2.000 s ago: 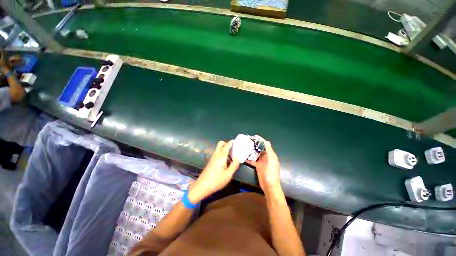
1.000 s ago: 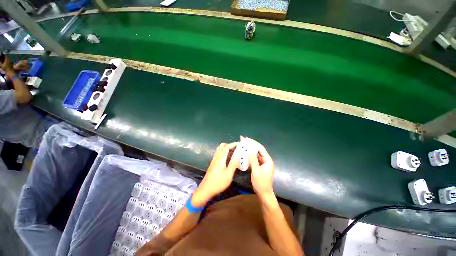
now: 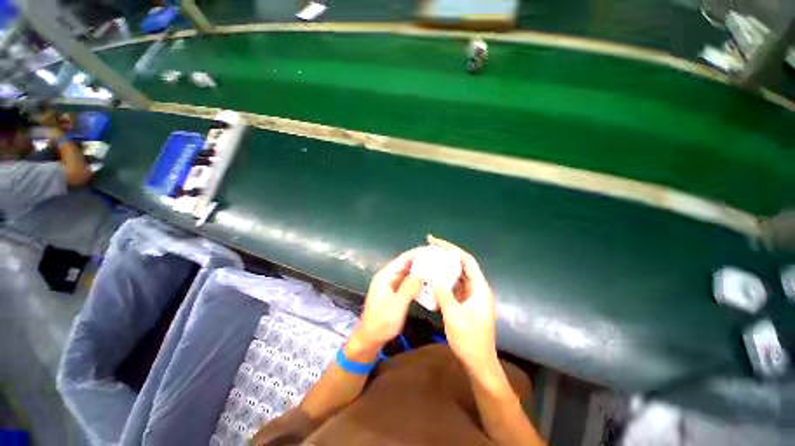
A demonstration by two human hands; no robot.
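Observation:
A white rounded adapter unit (image 3: 435,268) is held above the bench's near edge, in front of my body. My left hand (image 3: 388,300) grips its left side, with a blue band on the wrist. My right hand (image 3: 466,300) grips its right side. The fingers of both hands cover much of the unit, and the picture is blurred, so its face details cannot be told.
A lined bin (image 3: 196,366) with rows of white units stands at lower left, a darker lined bin (image 3: 96,327) beyond it. A socket strip (image 3: 220,165) and blue tray (image 3: 175,163) lie bench left. White plug-end housings (image 3: 739,289) stand right. An inner assembly (image 3: 477,55) is on the green belt (image 3: 567,113). A person sits far left.
The view has turned left, so bench things sit further right. The two parts seen apart at first are now together as one white unit between my hands. The belt pieces have shifted right in the picture.

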